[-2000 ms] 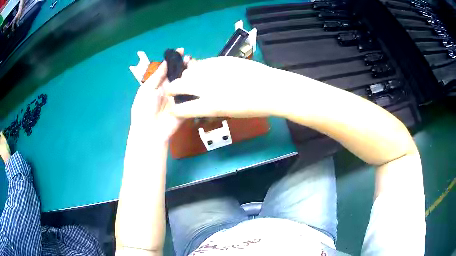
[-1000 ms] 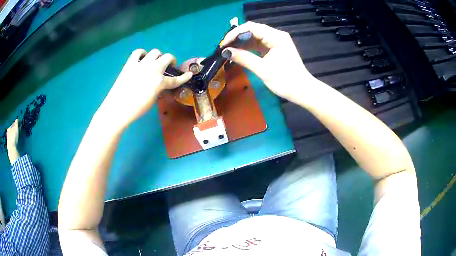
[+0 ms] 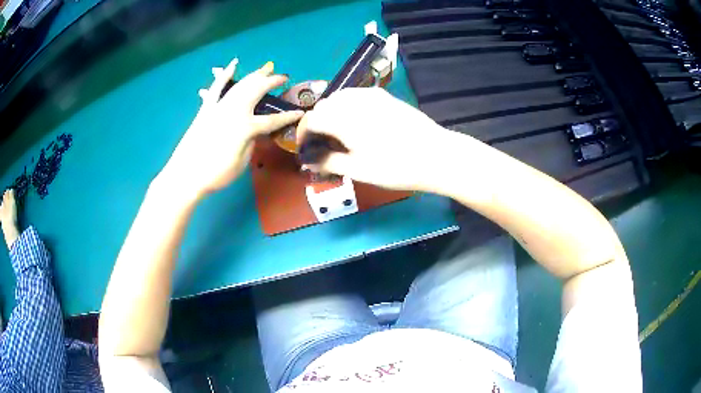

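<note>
The assembly jig shows its lower arm-end stop (image 3: 332, 201), white with two dark holes, on a reddish-brown base plate (image 3: 280, 206). One black leg piece (image 3: 352, 67) lies in the upper right arm. Another black leg piece (image 3: 270, 105) lies in the upper left arm, partly under my left hand (image 3: 233, 115), whose fingers grip it near the jig's middle. My right hand (image 3: 346, 130) is over the jig's middle and lower arm, fingers closed around a dark piece (image 3: 321, 146), mostly hidden. The centre hub is hidden by my fingers.
A ribbed black parts tray (image 3: 492, 84) with rows of black parts stands to the right, with stacked trays (image 3: 653, 69) beyond. Loose small black parts (image 3: 51, 165) lie at the left of the teal mat, near another person's hand (image 3: 9, 215) and checked sleeve.
My right hand has moved from the upper right arm down to the jig's middle, uncovering the leg piece there. My left hand stays at the upper left arm. The other person's hand has moved slightly.
</note>
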